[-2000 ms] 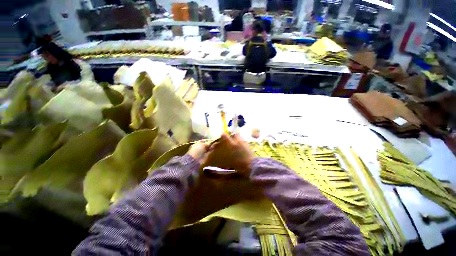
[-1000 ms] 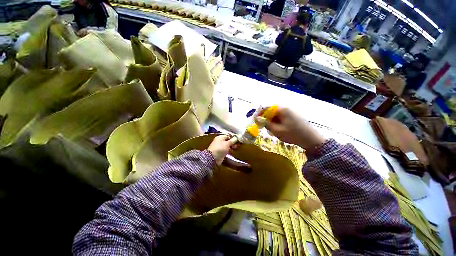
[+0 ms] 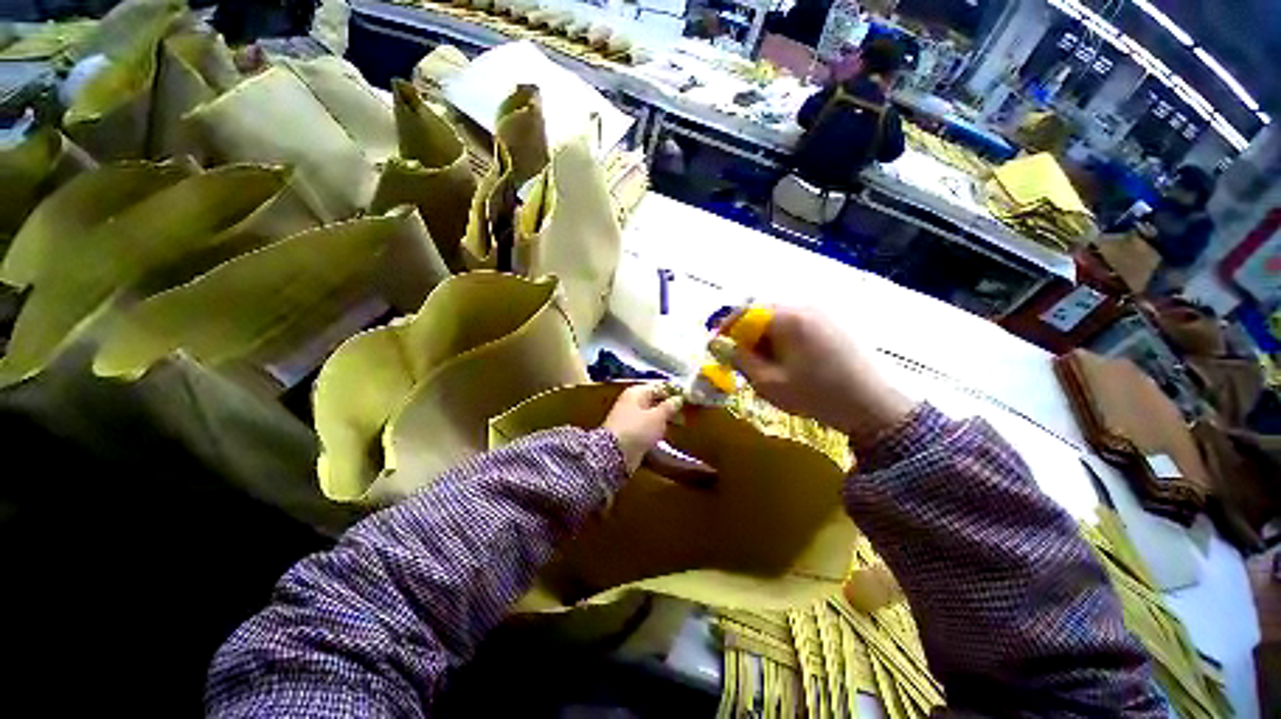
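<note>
The bag body (image 3: 759,527) stands open in front of me, yellow inside, with a dark red-brown tab (image 3: 683,464) inside its opening. My left hand (image 3: 644,421) pinches its top edge at the far side. My right hand (image 3: 808,363) is raised just right of it and holds a yellow-handled applicator (image 3: 750,329) by its yellow end. A small whitish piece with a yellow part (image 3: 714,382) shows just below, close to the left fingertips; whether it joins the applicator is unclear.
Many bag bodies (image 3: 316,281) crowd the left. Yellow-green strips (image 3: 829,653) lie under and right of the bag body on the white table (image 3: 787,274). Brown leather panels (image 3: 1131,421) are stacked at the right. A person (image 3: 851,127) is at the bench beyond.
Since two seconds ago, my right hand has left the bag edge and risen with the yellow applicator. My left hand stays on the edge. The view has turned and tilted.
</note>
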